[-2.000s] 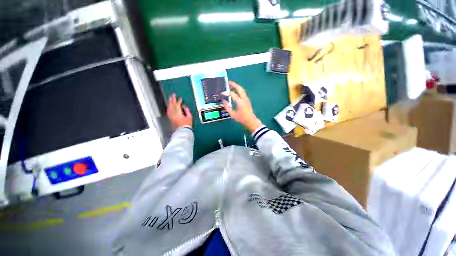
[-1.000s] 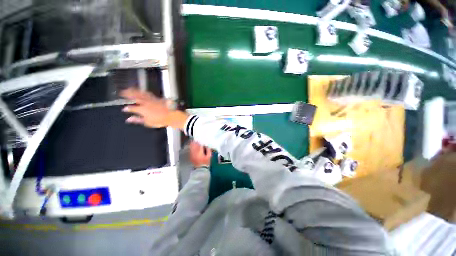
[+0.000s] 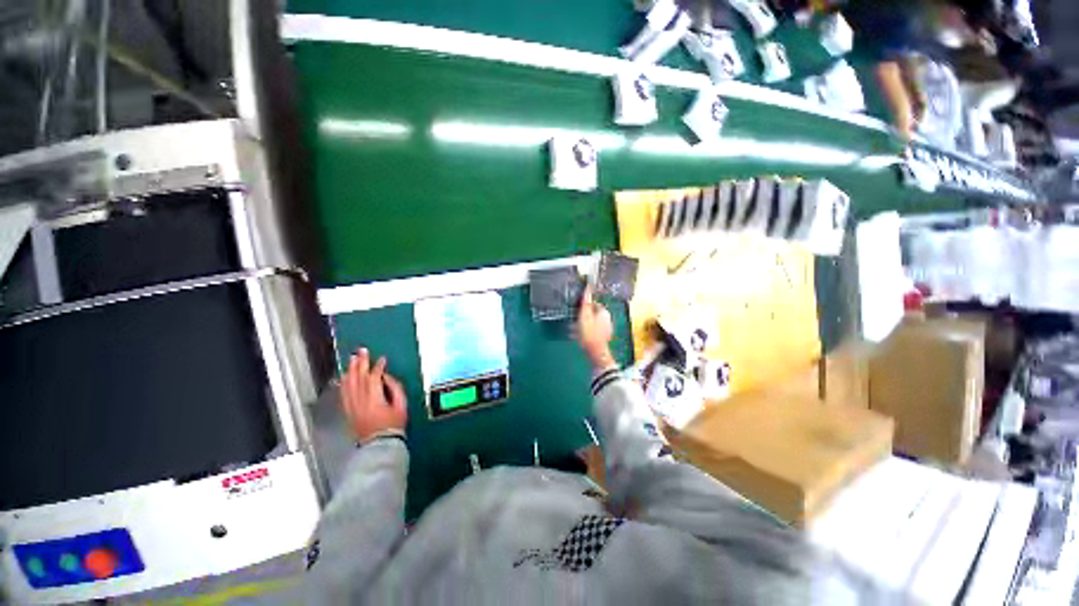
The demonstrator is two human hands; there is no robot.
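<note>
The digital bench scale [image 3: 463, 353] lies on the green bench with a bare plate and a lit green display. My left hand [image 3: 374, 395] rests left of it, holding nothing, fingers apart. My right hand [image 3: 595, 328] is right of the scale, its fingers at the edge of a dark small product box [image 3: 556, 294]; it appears to grip this box, though the fingertips are blurred. A second dark box [image 3: 618, 276] lies just right of the fingers, at the wooden board's corner.
The wooden board [image 3: 757, 296] carries a row of boxes [image 3: 745, 208] and a loose pile [image 3: 677, 385]. White boxes lie on the green conveyor [image 3: 414, 189]. The white machine [image 3: 266, 497] stands left; brown cartons [image 3: 787, 444] stand right. Another person's arm [image 3: 896, 101] shows at upper right.
The box on the scale two seconds ago is gone from the plate. My right hand has moved from over the black machine bed to the dark boxes. The view has shifted.
</note>
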